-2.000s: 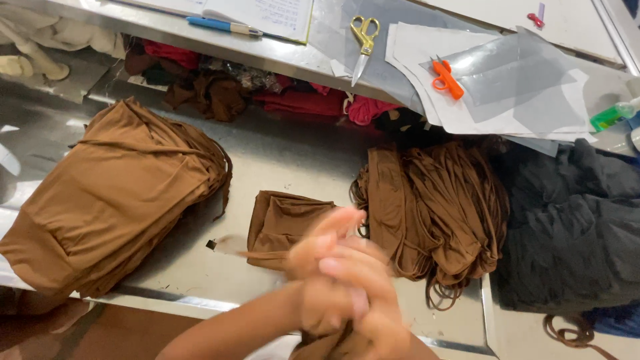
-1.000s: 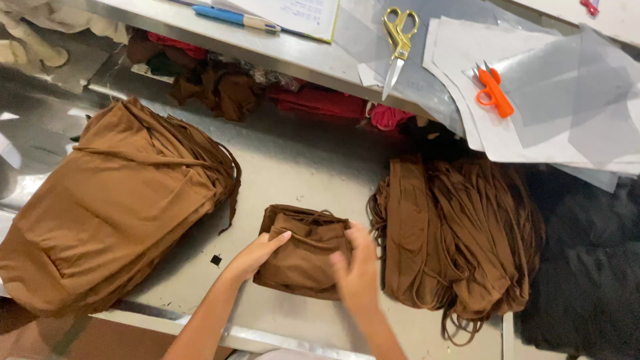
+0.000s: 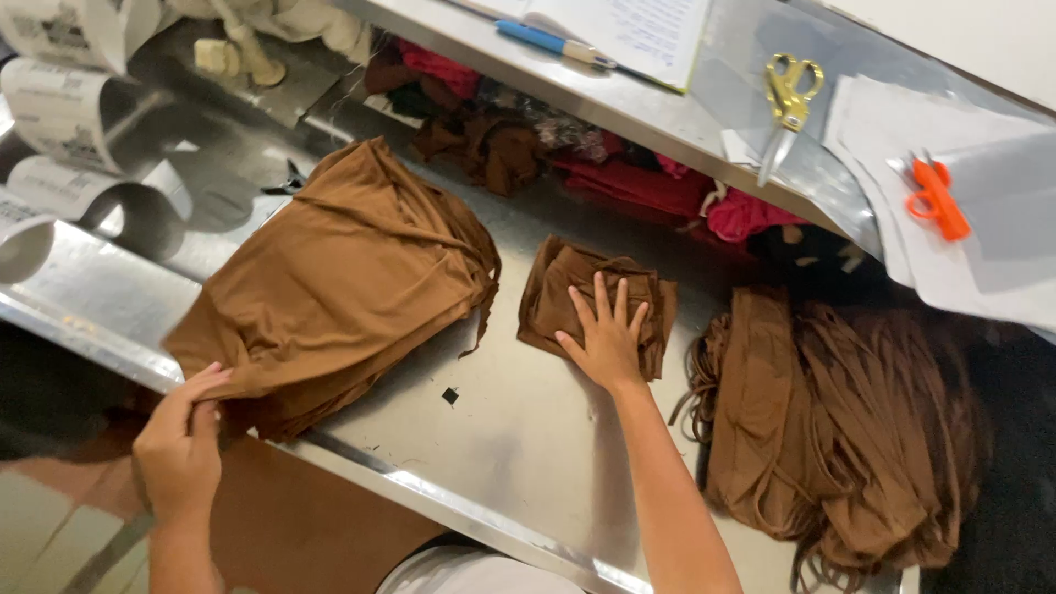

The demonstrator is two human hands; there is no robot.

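Note:
My left hand (image 3: pixel 180 437) pinches the near corner of the top piece in a large stack of brown fabric pieces (image 3: pixel 355 264) at the left of the metal table. With fingers spread, my right hand (image 3: pixel 609 338) lies flat on a small stack of folded brown fabric (image 3: pixel 549 301) in the middle. To the right of it lies a bundle of brown fabric with long thin straps (image 3: pixel 841 429).
A metal shelf (image 3: pixel 635 115) along the back bears gold-handled scissors (image 3: pixel 789 103), orange thread snips (image 3: pixel 938 198), a blue pen (image 3: pixel 554 43), an open notebook and paper sheets (image 3: pixel 990 264). Red and brown cloth lies beneath it. Curled printed labels (image 3: pixel 62 115) hang at upper left.
My left hand has moved left from the small stack to the large stack and taken hold of its corner. My right hand now lies flat on the small stack. The view has shifted left.

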